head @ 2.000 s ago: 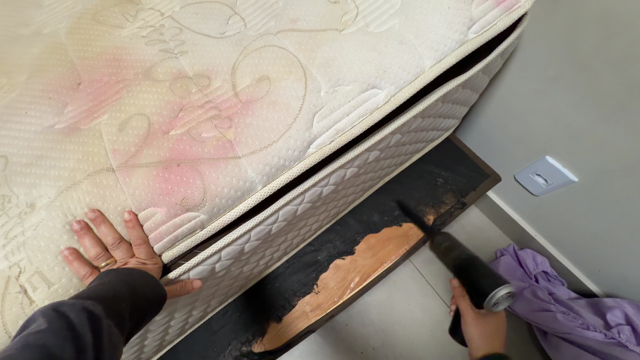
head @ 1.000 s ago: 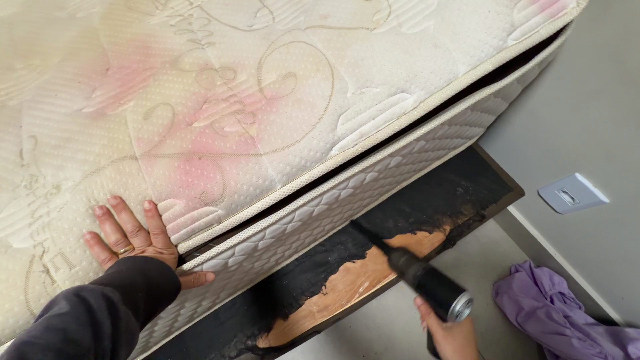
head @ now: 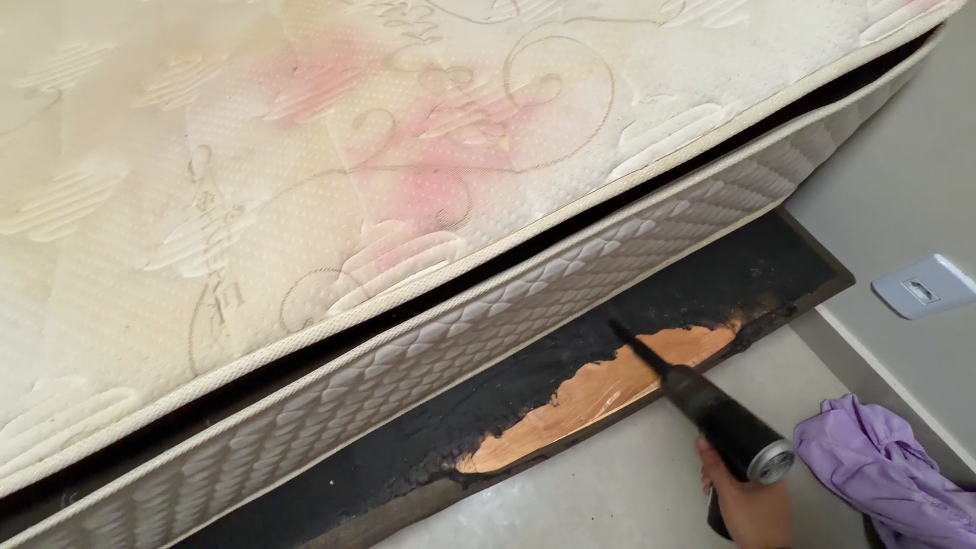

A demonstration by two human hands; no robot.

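Observation:
My right hand grips a black handheld vacuum cleaner at the lower right. Its narrow crevice nozzle points up and left, over the torn black covering of the bed base. Where that covering is torn, bare wood shows beside the nozzle. A quilted mattress with pink and yellowish stains fills the upper left, and a dark gap runs along its edge between the top and the side panel. My left hand is out of view.
A grey wall with a white socket plate stands at the right. A crumpled purple cloth lies on the pale tiled floor near the skirting board.
My left hand, earlier pressed on the mattress edge, has gone from view. My right hand still holds the vacuum cleaner, whose nozzle was nearer the mattress side one second ago.

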